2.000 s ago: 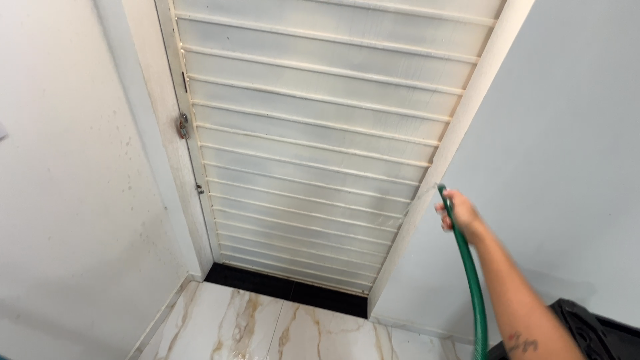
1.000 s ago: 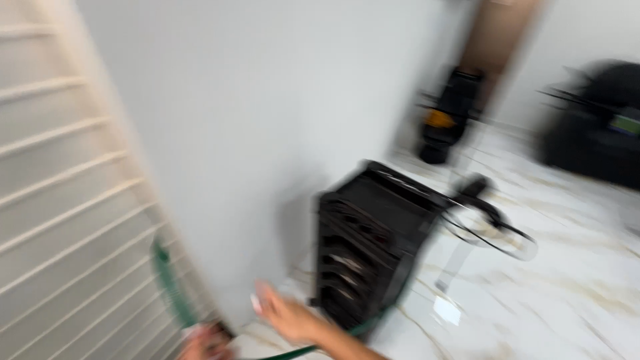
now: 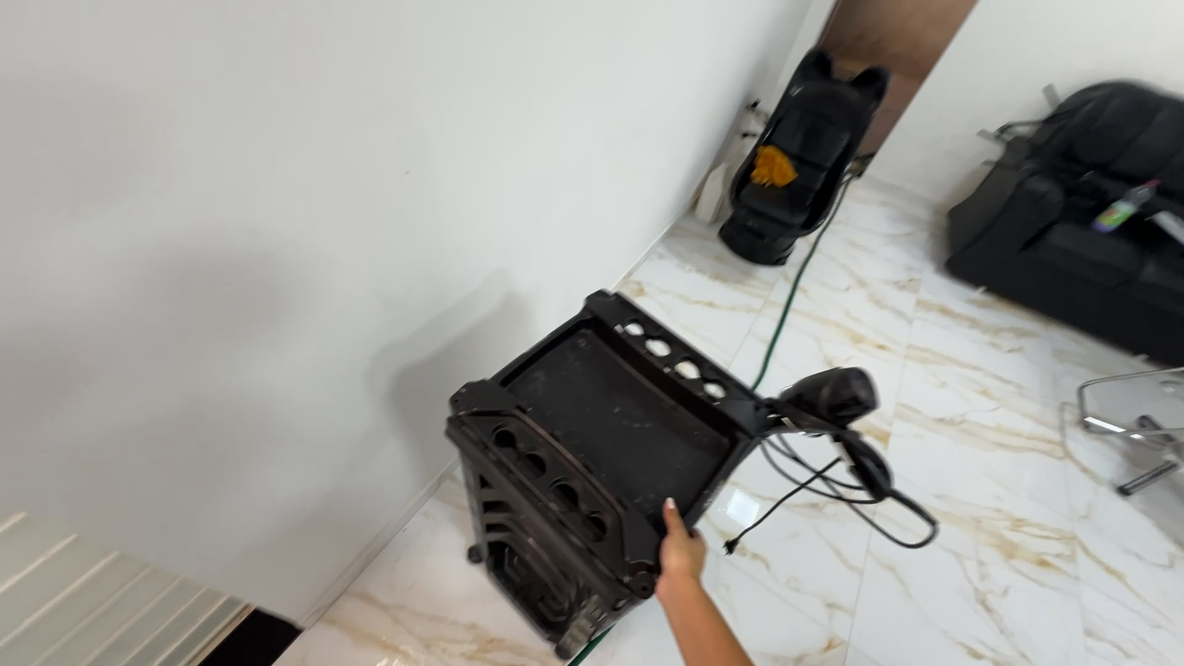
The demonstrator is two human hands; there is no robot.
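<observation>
My right hand (image 3: 683, 557) grips the near right edge of a black plastic trolley cart (image 3: 615, 416), with the thumb over its rim and the fingers at the outer side. The trolley's top tray is shallow, and round holes line its two ends. A black hair dryer (image 3: 828, 396) hangs at the tray's right corner, its cord looped below. A green hose (image 3: 791, 301) runs over the floor behind the trolley, and a short piece of it shows under the near side. My left hand is out of view.
A white wall (image 3: 277, 231) borders the trolley's left side. Beyond stands a black salon seat (image 3: 803, 153) bearing an orange cloth (image 3: 773, 166). A black sofa (image 3: 1064, 250) with a bottle (image 3: 1124, 206) is at right, near a metal-framed chair (image 3: 1147, 430). A slatted white door (image 3: 102, 601) shows lower left.
The view has swung right from the slatted door to the trolley. My right hand held the green hose at first and now grips the trolley. My left hand, seen a second ago near the hose, has left view.
</observation>
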